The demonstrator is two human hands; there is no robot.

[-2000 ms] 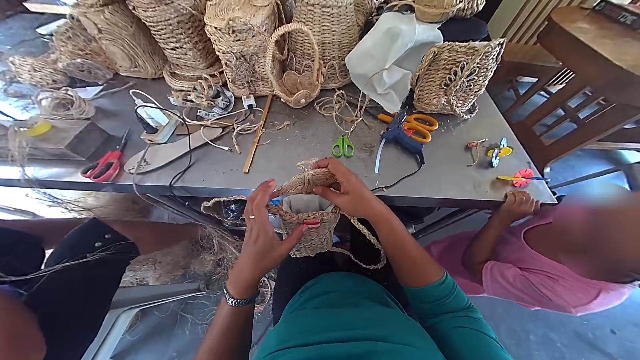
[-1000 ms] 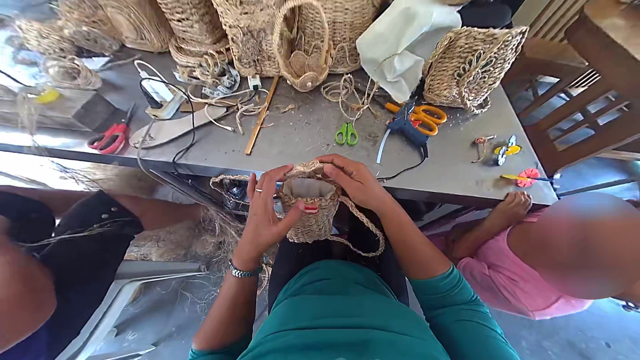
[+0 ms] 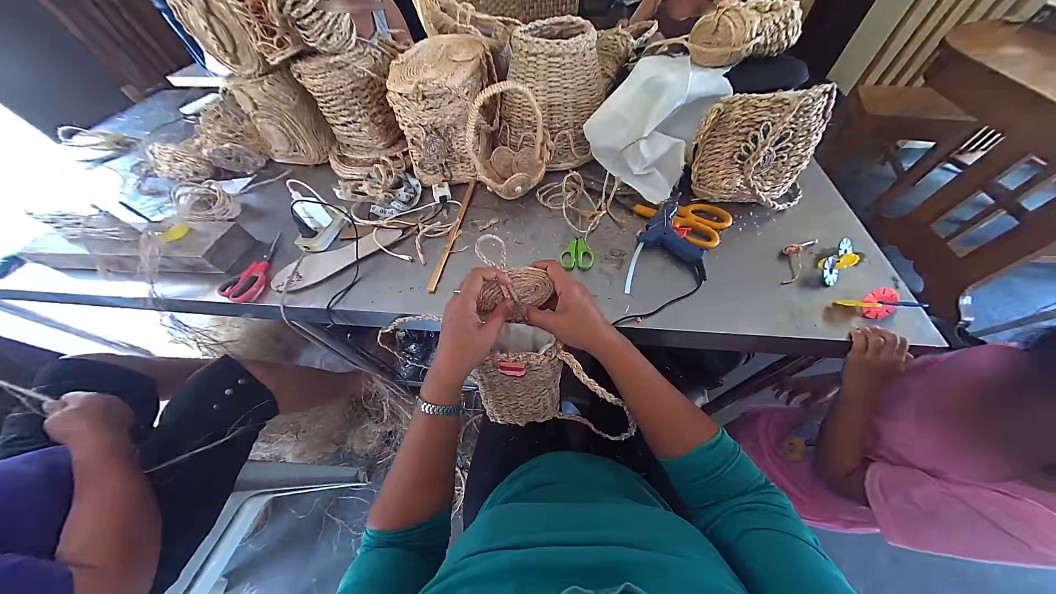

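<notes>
A small woven fiber bag (image 3: 521, 388) with a pale lining, a red-and-white tag and a braided strap hangs upright below the table's front edge. Its round coiled lid (image 3: 528, 290), with a loop of cord on top, is raised above the opening. My left hand (image 3: 477, 318) grips the lid's left side, and my right hand (image 3: 573, 309) grips its right side, thumbs close together at its lower edge. Green scissors (image 3: 577, 254) lie just beyond my right hand. A blue glue gun (image 3: 672, 235) rests farther right against orange-handled scissors (image 3: 701, 224).
Woven baskets (image 3: 553, 74) crowd the back of the metal table (image 3: 742, 301). Red-handled scissors (image 3: 246, 280), a wooden stick (image 3: 451, 239) and cables lie left. One person sits at the left; another, in pink, rests a hand (image 3: 879, 351) on the right edge.
The bag's lid has been lifted up from the opening, its round face now showing between my hands. My fingers have moved from the bag's rim to the lid.
</notes>
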